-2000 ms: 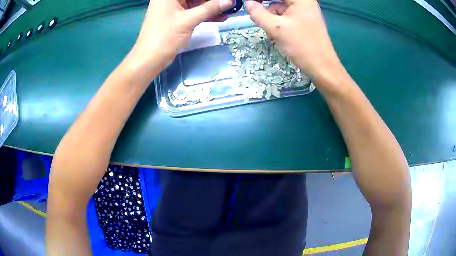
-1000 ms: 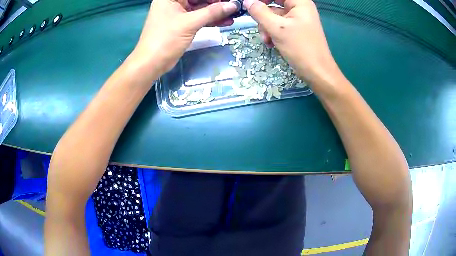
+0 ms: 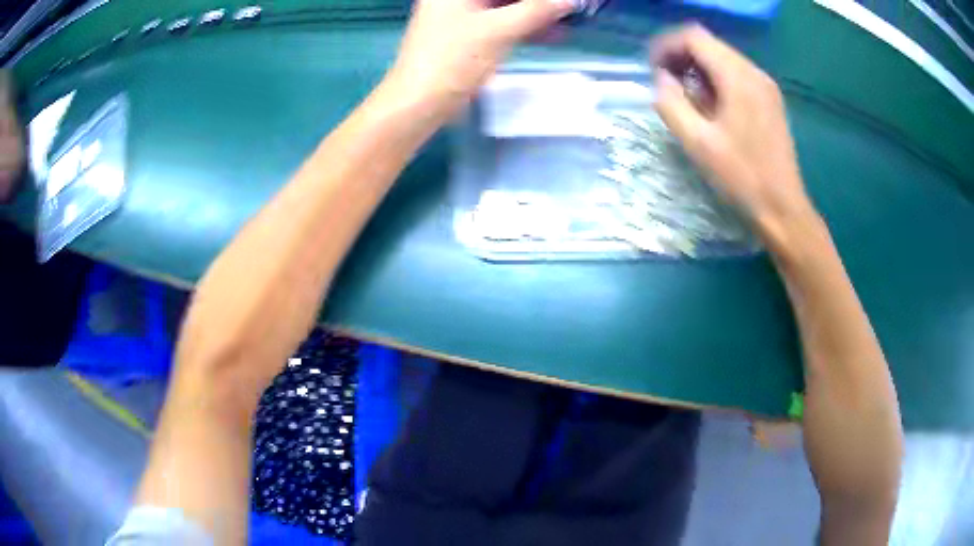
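Note:
My left hand (image 3: 470,37) is at the top centre, partly cut off by the upper edge. Its fingertips pinch a small dark round component (image 3: 587,6), only partly visible. My right hand (image 3: 726,117) is blurred, apart from my left hand, above the right end of a clear plastic box. Its fingers are curled, and I cannot tell if they hold anything. The clear box (image 3: 497,254) lies on the green bench. Small pale flat pieces (image 3: 662,197) are heaped in its right part, with some at the lower left. A white paper (image 3: 539,105) lies at its upper left.
A blue tray (image 3: 742,6) is at the top edge. A second clear box (image 3: 91,176) lies at the left beside another person's hand (image 3: 9,133). A row of round components (image 3: 214,16) runs along the upper left. A blue bin of black components (image 3: 304,437) is below the bench.
The view has swung left, so things appear farther right. My hands have separated: my right hand has moved away from the component, which stays at my left fingertips. The blue tray has come into view.

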